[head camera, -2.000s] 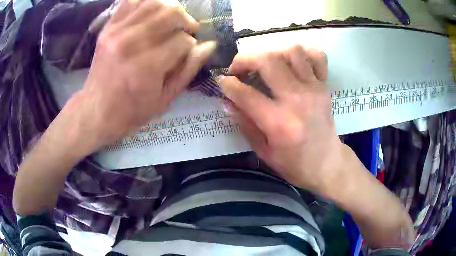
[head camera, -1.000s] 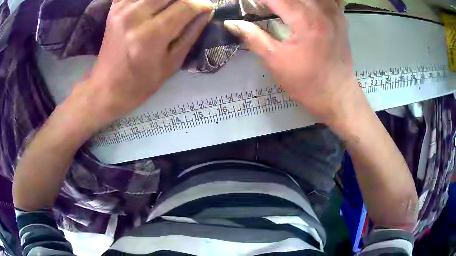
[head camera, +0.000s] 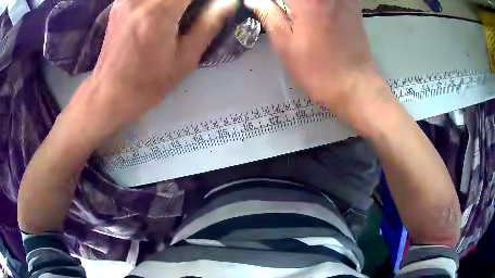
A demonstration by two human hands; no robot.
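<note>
A small dark plaid cloth piece (head camera: 221,50) lies at the top centre, between and under my two hands, with a pale patch at its right end. My left hand (head camera: 146,49) is at the upper left, its thumb and fingers closed on the cloth near the top edge. My right hand (head camera: 320,43) is at the upper right, its thumb tip meeting the left thumb at the cloth. Both hands are cut off by the top edge and the fingertips are blurred. The needle area is out of view.
The white table (head camera: 429,46) has a printed ruler (head camera: 249,127) along its near edge. Purple plaid cloth (head camera: 27,119) is bunched at left; more hangs at right (head camera: 480,157). A dark blue-purple handle (head camera: 434,5) lies at the top right. A yellow patch (head camera: 489,38) is far right.
Both hands have moved up to the top edge with the small cloth; the right hand has also moved rightward from its earlier place. The pale patch now shows between them.
</note>
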